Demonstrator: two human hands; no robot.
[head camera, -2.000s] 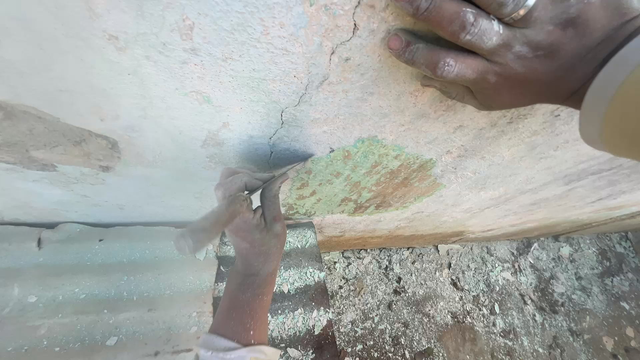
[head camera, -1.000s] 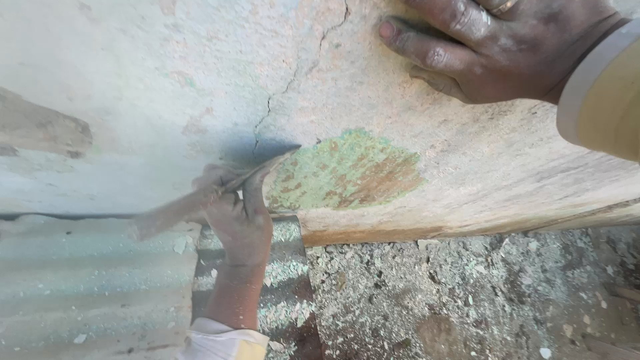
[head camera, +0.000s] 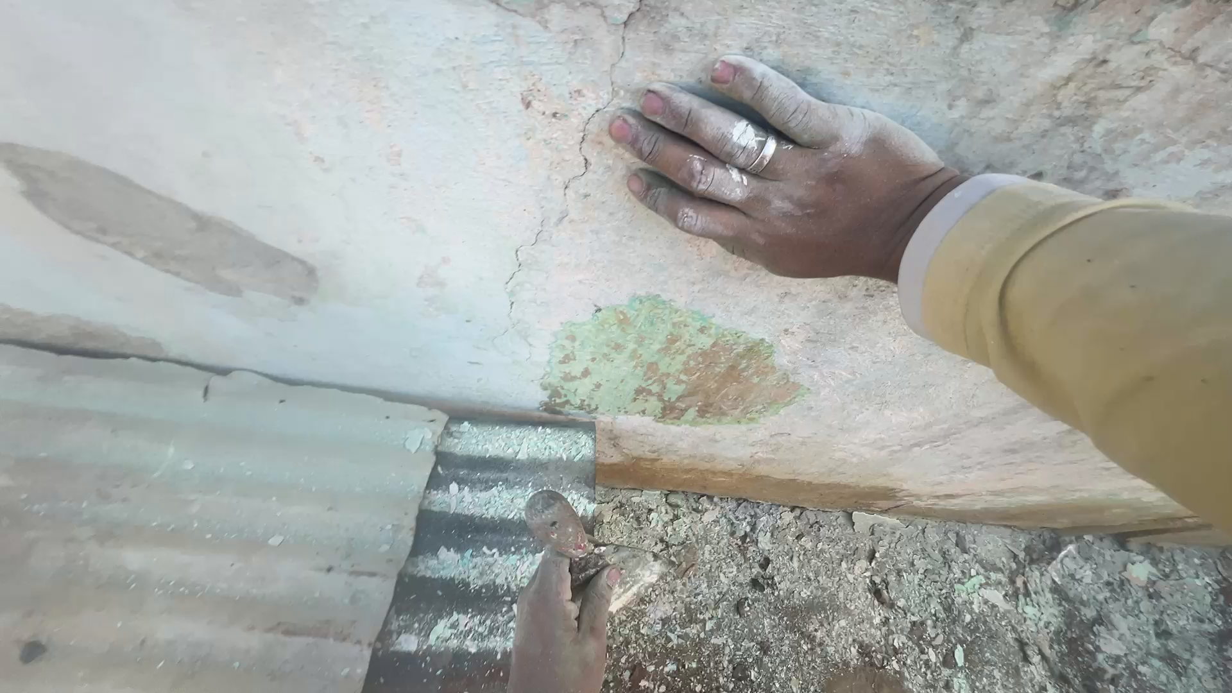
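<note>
My right hand (head camera: 770, 173), dusty and wearing a ring, lies flat on the pale plaster wall (head camera: 385, 183), its fingertips just right of a thin crack (head camera: 584, 144). Below it is a patch of exposed green paint and brown base (head camera: 674, 366). Away from the wall, at the bottom centre, my left hand (head camera: 568, 606) grips what looks like a hand scraper (head camera: 558, 525). The tool's rounded handle end points up and left, while its pale, blurred blade end lies to the right, over the rubble.
A corrugated metal sheet (head camera: 202, 520) lies along the wall base at the left. Beside it, a darker corrugated strip (head camera: 462, 568) carries paint flakes. Rough ground with rubble and flakes (head camera: 818, 587) spreads at the lower right. Grey bare patches (head camera: 164, 226) mark the wall at the left.
My left hand has moved down from the edge of the green patch with the tool, off the wall. My right hand has shifted left and down along the wall, close to the crack.
</note>
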